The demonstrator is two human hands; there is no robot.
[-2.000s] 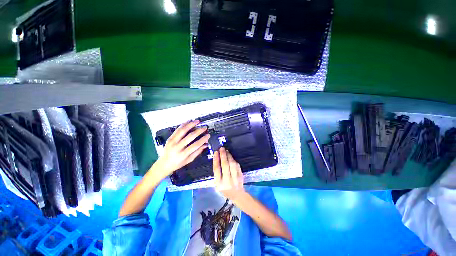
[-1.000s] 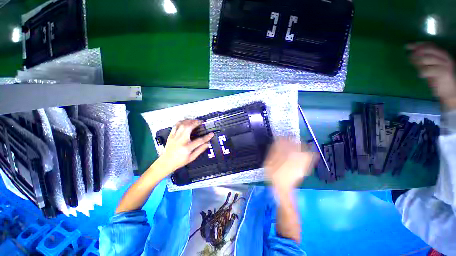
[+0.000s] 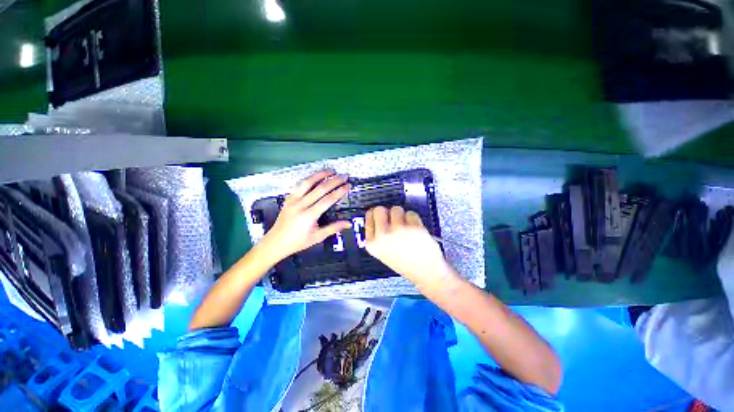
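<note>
A black moulded panel (image 3: 322, 265) lies slightly tilted on a white protective sheet (image 3: 463, 185) in front of me. Two white bracket-shaped marks show at its centre. My left hand (image 3: 302, 217) lies on the panel's upper left part, fingers apart, thumb pointing to the marks. My right hand (image 3: 402, 241) is curled into a fist over the panel, its knuckles beside the right mark. The slim hand tool is gone from the bench; the fist closes around it, and the tool itself is almost wholly hidden.
Dark strips (image 3: 591, 225) lie fanned on the bench at right. Panels with white sheets (image 3: 189, 233) lean at left below a metal rail (image 3: 113, 157). The green conveyor (image 3: 378, 72) carries a panel (image 3: 105, 52) at upper left and a blurred one (image 3: 668, 56) at upper right. A white sleeve (image 3: 692, 346) is at lower right.
My right hand has come back from the bench at right onto the panel, and the slim tool has left the bench. The conveyor panels have shifted; the large central one has gone. The other person's hand is gone.
</note>
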